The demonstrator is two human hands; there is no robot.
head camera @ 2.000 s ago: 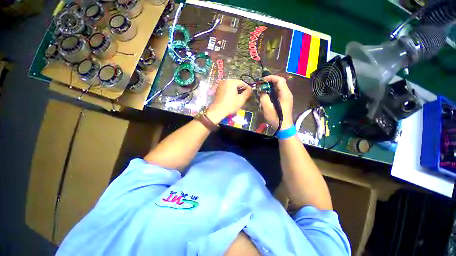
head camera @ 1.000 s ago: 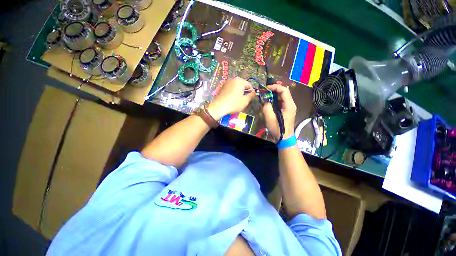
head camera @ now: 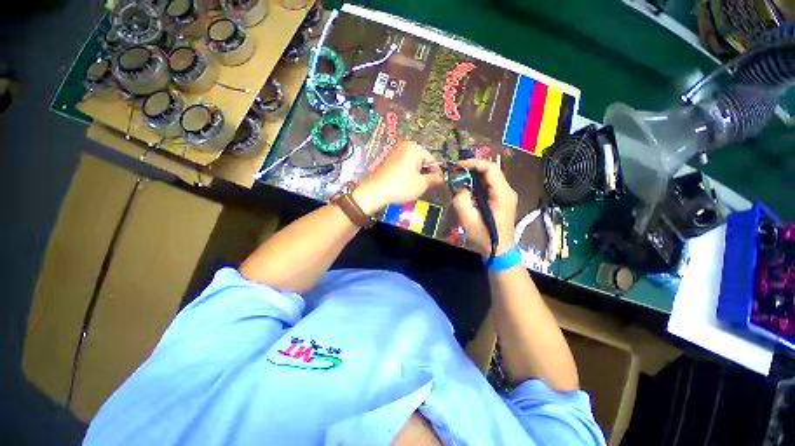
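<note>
My left hand (head camera: 405,176), with a brown wristband, pinches something thin, perhaps a wire, too small to make out. My right hand (head camera: 486,205), with a blue wristband, is closed on a black pen-like soldering iron (head camera: 485,209) with its black cord running down past the wrist. A small green ring circuit board (head camera: 460,179) shows at the right fingertips, partly hidden by the fingers. Both hands meet above the dark printed sheet (head camera: 418,96). Several loose green ring boards (head camera: 329,133) with white leads lie at the sheet's left side.
Round cylinders (head camera: 202,123) stand on a cardboard sheet (head camera: 235,83) at the left. A black fan (head camera: 579,167), a translucent funnel (head camera: 649,144), a black unit (head camera: 689,209) and a small round tin (head camera: 617,278) are at the right. Pale-handled pliers (head camera: 551,228) lie near the front edge. A blue bin (head camera: 739,270) is far right.
The view has shifted a little. Both hands remain together over the sheet, with small changes in finger position. The right hand still holds the iron.
</note>
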